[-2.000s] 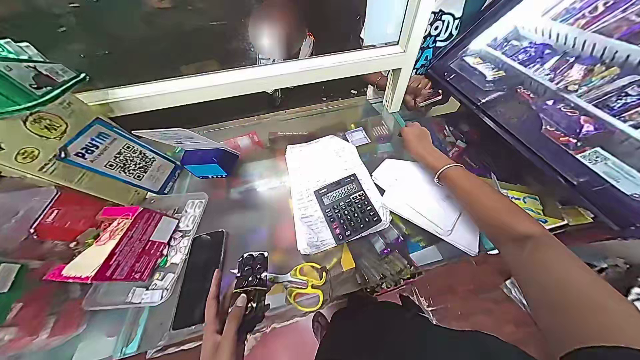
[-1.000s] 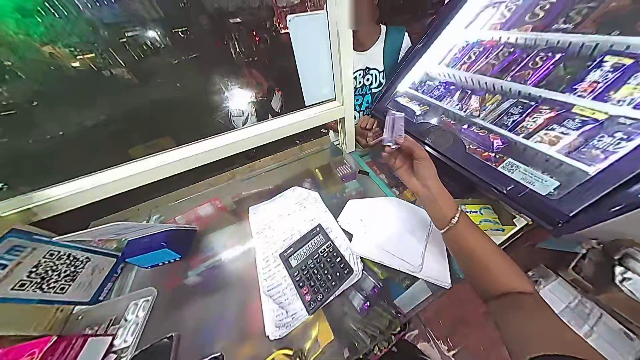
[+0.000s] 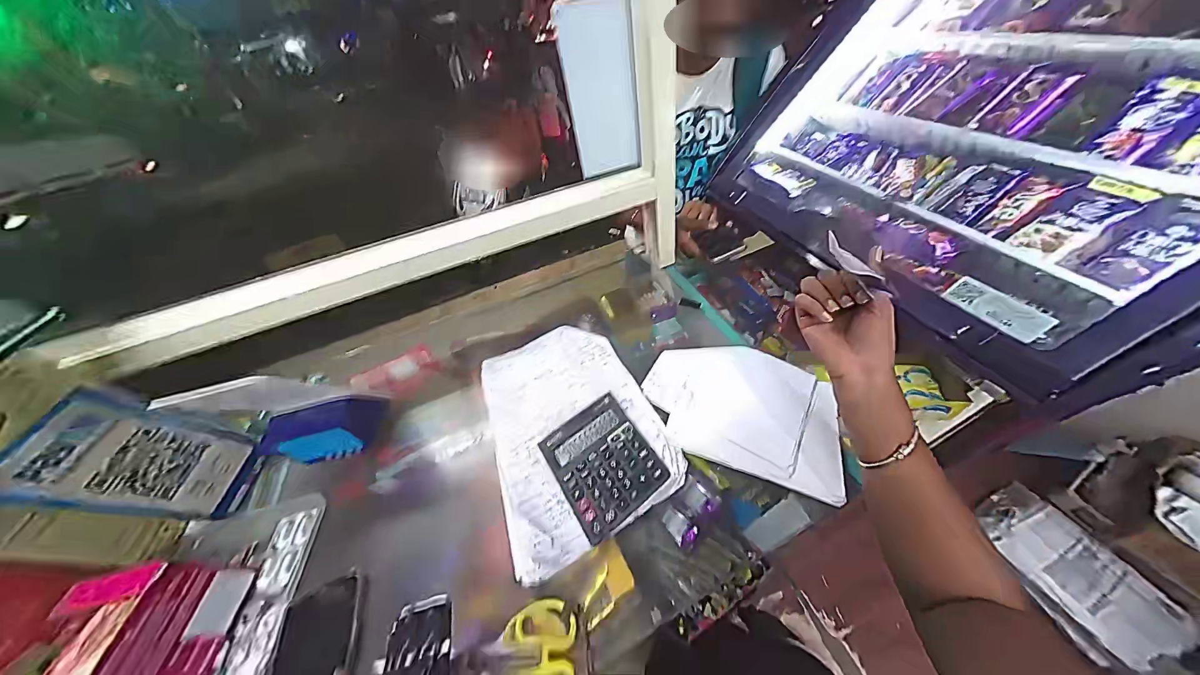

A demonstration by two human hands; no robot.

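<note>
My right hand [image 3: 848, 323], with a bracelet at the wrist, is raised at the right over the counter, its fingers curled on a thin pale slip of paper [image 3: 853, 258]. Past it, a person's hand [image 3: 698, 225] rests near the window post. A black calculator [image 3: 614, 467] lies on written sheets of paper [image 3: 530, 375] on the glass counter. White papers [image 3: 741, 408] lie just to their right. Yellow-handled scissors [image 3: 542, 637] are at the bottom edge, beside a dark phone [image 3: 319, 623] and a small black item [image 3: 419, 637]. My left hand is out of view.
A lit display case of wrapped chocolate bars [image 3: 994, 187] leans in at the right. A white window frame [image 3: 375, 267] borders the far side. At the left are a QR code stand [image 3: 131, 459], a blue holder [image 3: 323, 427] and pink packets [image 3: 141, 609].
My right hand has risen from the counter and now holds the slip; one second ago it was nearer the person's hand. My left hand, beside the scissors two seconds ago, has left the view.
</note>
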